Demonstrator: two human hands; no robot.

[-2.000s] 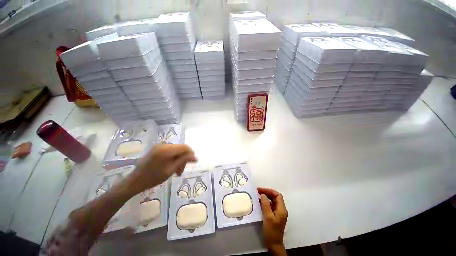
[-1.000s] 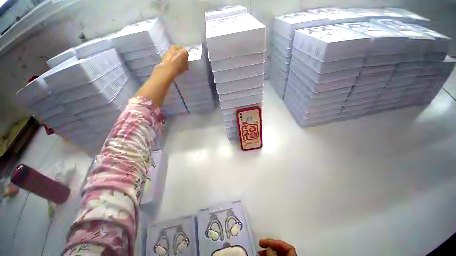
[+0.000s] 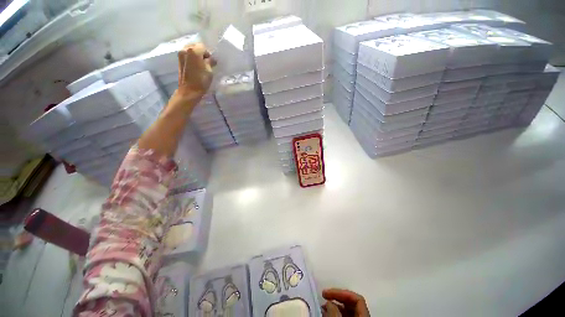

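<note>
My left hand (image 3: 198,67) reaches to the back left, fingers closed at the side of a tilted pale tray piece (image 3: 232,54) above a short stack (image 3: 240,102). The grip itself is partly hidden. At the bottom edge, a tray (image 3: 306,282) holds two ear-hook earbuds (image 3: 280,275) and a cream-white charging case (image 3: 288,309), cut off by the edge. Another tray with earbuds (image 3: 218,297) lies left of it. My right hand (image 3: 347,303) is partly cut off, its fingers curled beside the right tray; whether they grip anything cannot be told.
Tall tray stacks stand at the left (image 3: 118,117), centre (image 3: 291,80) and right (image 3: 427,93). A red-edged phone (image 3: 309,161) leans on the centre stack. A dark red flask (image 3: 59,232) lies at the left. Another tray (image 3: 193,226) lies partly behind my left sleeve.
My left hand has moved from near the trays to the back stacks, then slightly left. A tray piece is now raised and tilted beside it. My right hand stays beside the right tray.
</note>
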